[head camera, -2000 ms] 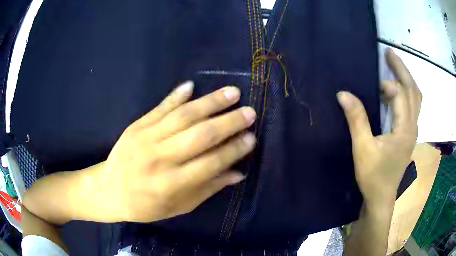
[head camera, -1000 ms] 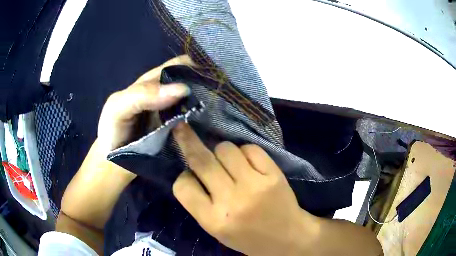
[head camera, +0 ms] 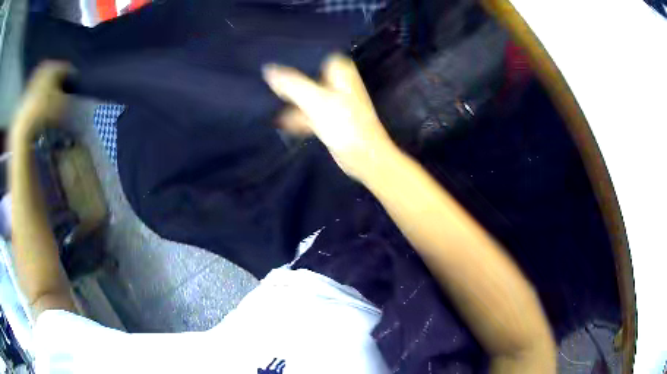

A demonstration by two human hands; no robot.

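Observation:
A dark garment panel point(head camera: 197, 80) stretches across the upper left, blurred by motion. My left hand point(head camera: 47, 91) is at the far left edge of the view, closed on the panel's left end. My right hand point(head camera: 329, 109) is at the upper middle over the dark cloth, blurred, with fingers apart; I see no cloth gripped in it. More dark cloth point(head camera: 219, 168) hangs below the panel and over the lap.
The white table point(head camera: 629, 95) with its yellow-brown edge point(head camera: 585, 139) curves down the right. Blue-and-white checked cloth point(head camera: 107, 130) shows at the left. Grey floor point(head camera: 183, 285) and a blurred tan object point(head camera: 79, 182) lie lower left. A red-and-white item point(head camera: 106, 9) is at the top left.
The view has swung left and down. The folded seam end is no longer in my hands. My left hand has moved far left with cloth, and my right hand has opened.

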